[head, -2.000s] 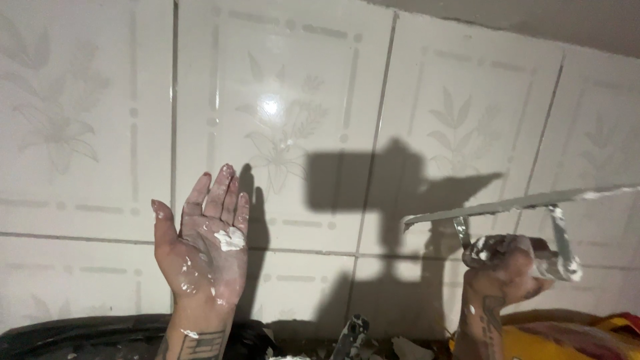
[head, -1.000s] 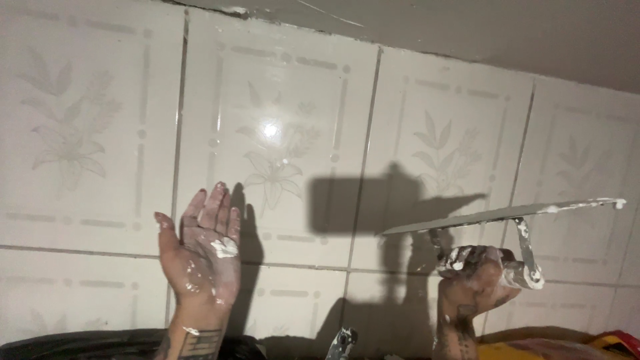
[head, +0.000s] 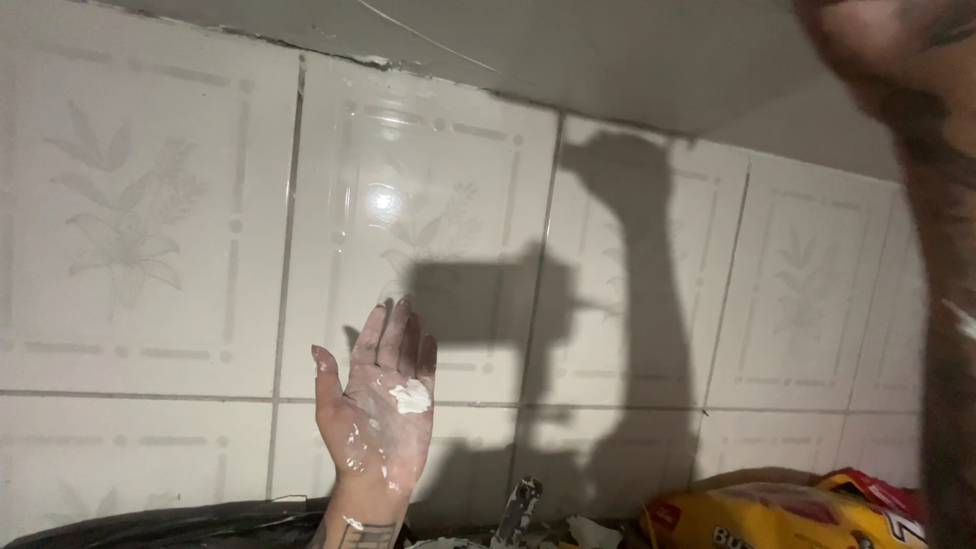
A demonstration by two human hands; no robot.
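My left hand (head: 389, 404) is raised palm up in front of the tiled wall, fingers extended. A dab of white paste (head: 412, 396) lies on the palm below the fingers, and smears of it mark the palm and wrist. My right hand (head: 884, 27) is at the top right corner, blurred and cut off by the frame edge, with its forearm running down the right side. Whether it holds anything is hidden. The flat trowel of the earlier frames is out of view.
Floral white wall tiles (head: 427, 229) meet a grey surface (head: 610, 61) above. Below are black plastic (head: 175, 526), a paste-smeared dark handle (head: 521, 507) and a yellow plastic package (head: 747, 515) bearing writing. Shadows fall across the tiles.
My right hand has risen from the lower right, where it held the flat trowel by its handle, to the top right corner. My left hand stays palm up with the paste.
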